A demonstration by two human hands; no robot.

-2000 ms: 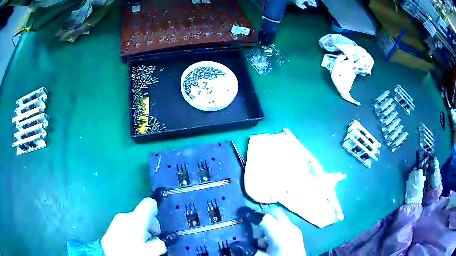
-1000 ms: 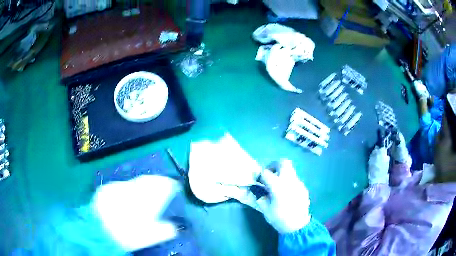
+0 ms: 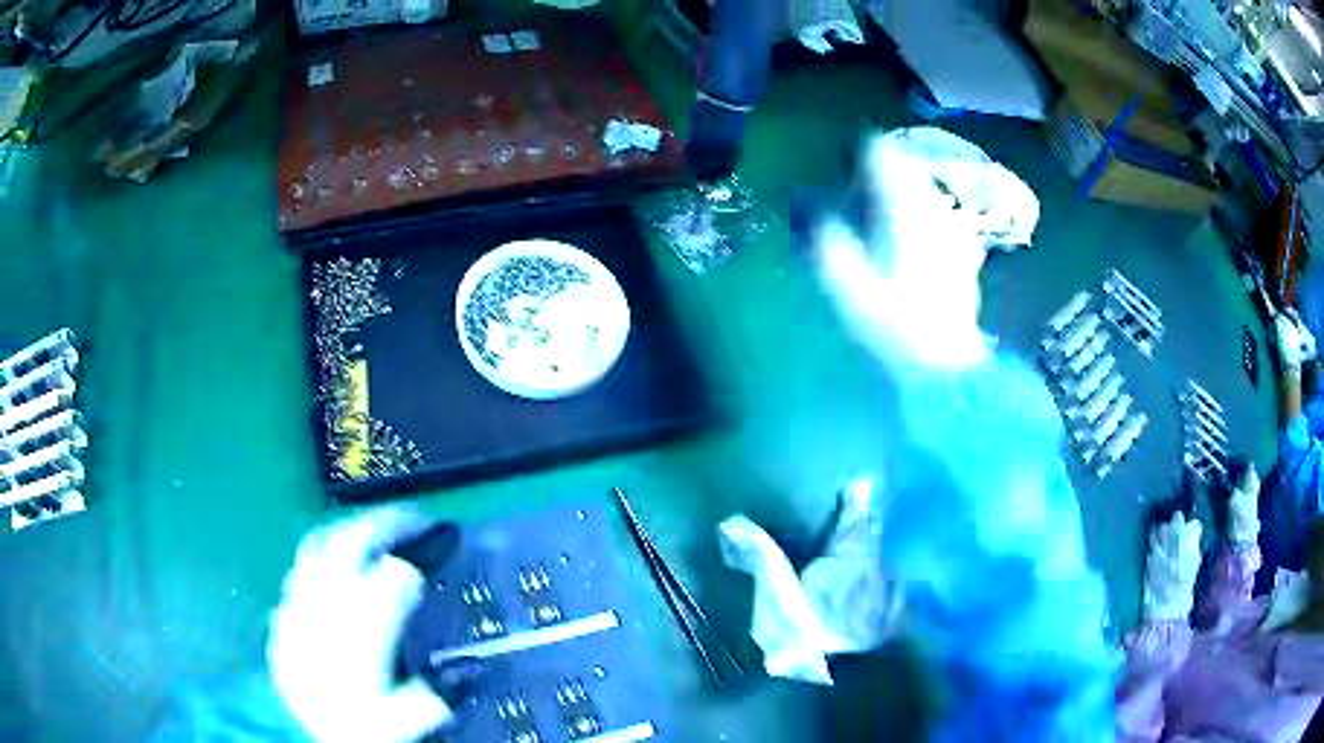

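Note:
The dark blue-grey fixture plate [image 3: 508, 653] lies front centre, cut off by the lower edge, with pairs of black transistors and silvery strips in its cutouts. My left hand [image 3: 356, 624], in a white glove with black fingertips, is at its left side, fingertips spread over the edge; its grip is unclear. My right hand [image 3: 908, 261] is blurred, reaching far forward beside a crumpled white cloth [image 3: 995, 189]; whether it holds anything is unclear. Dark tweezers [image 3: 675, 588] lie right of the plate. Another white cloth [image 3: 799, 617] lies beside them, partly hidden by my blue sleeve.
A black tray [image 3: 436, 436] holds a white screw dish [image 3: 537, 319] and loose screws. A reddish-brown board [image 3: 465, 116] and clear bag [image 3: 704, 225] are behind it. Heatsinks lie left [image 3: 44, 428] and right [image 3: 1096, 385]. Another person's gloved hands [image 3: 1169, 573] are at right.
My right hand has left the near white cloth and moved forward and right. My left hand has moved from over the plate to its left side. The view has swung right, then partly back left.

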